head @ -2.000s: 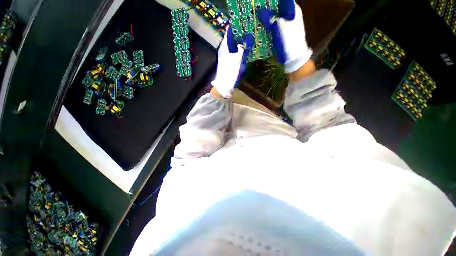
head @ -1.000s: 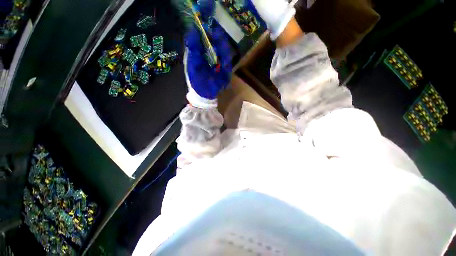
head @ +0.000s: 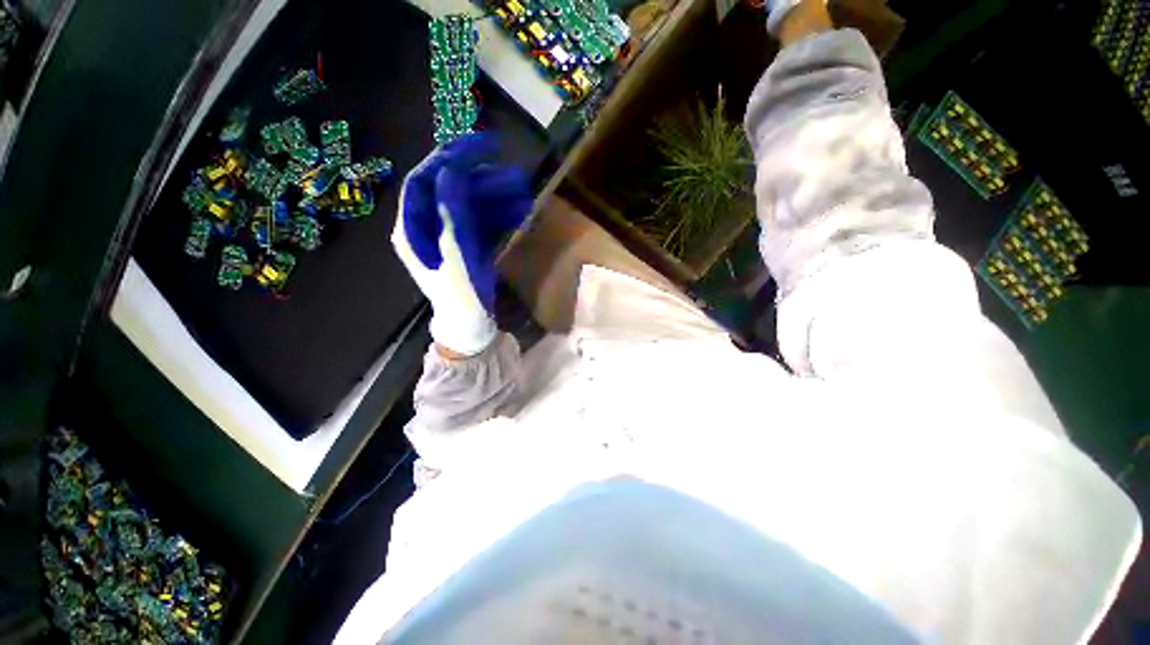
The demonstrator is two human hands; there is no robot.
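Note:
My left hand point(head: 460, 227), in a white glove with blue palm and fingers, is over the right side of the black tray point(head: 322, 340). Its fingers are blurred and curled at the lower end of a long green PCB strip point(head: 453, 69); I cannot tell whether they touch or grip it. My right hand is cut off by the top edge; only a bit of white glove point(head: 784, 13) shows at the wrist. A heap of small single boards point(head: 284, 189) lies on the tray. More strips point(head: 568, 38) with yellow and blue parts lie at the top centre.
An open brown box point(head: 599, 208) below the bench edge holds thin yellow-green sticks point(head: 700, 164). Panels point(head: 1034, 250) lie in a black container at the right. A dense heap of loose boards point(head: 126, 554) is at the lower left. White sheet point(head: 208, 391) borders the tray.
The thin pieces at my left hand are no longer seen there, and a strip shows on the tray beyond it. My right hand has moved right, mostly out of the picture.

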